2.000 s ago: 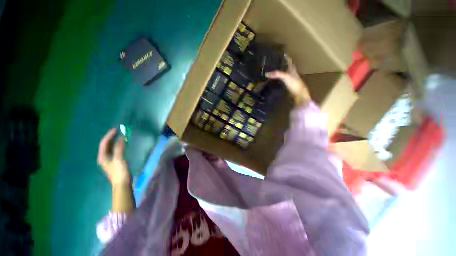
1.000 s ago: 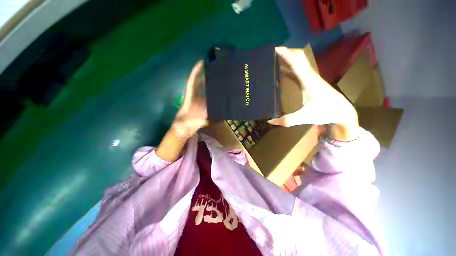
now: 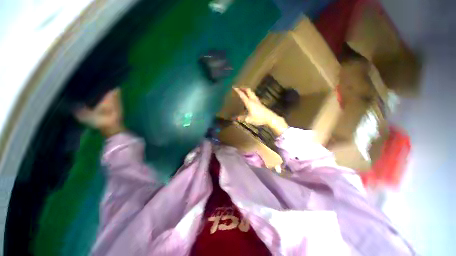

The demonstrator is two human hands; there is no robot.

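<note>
My left hand (image 3: 105,112) is blurred and reaches to the dark items (image 3: 92,82) along the far edge of the belt; whether it holds one cannot be made out. My right hand (image 3: 261,114) is over the near side of the open brown carton (image 3: 295,60), fingers spread, with nothing visible in it. Black boxes (image 3: 272,92) show inside the carton, partly hidden by the hand. A single dark box (image 3: 216,65) lies on the green belt (image 3: 165,95), left of the carton.
A tiny bright green tag (image 3: 186,119) lies on the belt between my hands. A small pale item (image 3: 220,5) is at the top. Other brown cartons (image 3: 352,95) and a red bag or bin (image 3: 392,157) stand right of the main carton.
The black box held up between both hands is no longer there. My left hand has moved left to the far edge, and my right hand has moved down and left over the carton.
</note>
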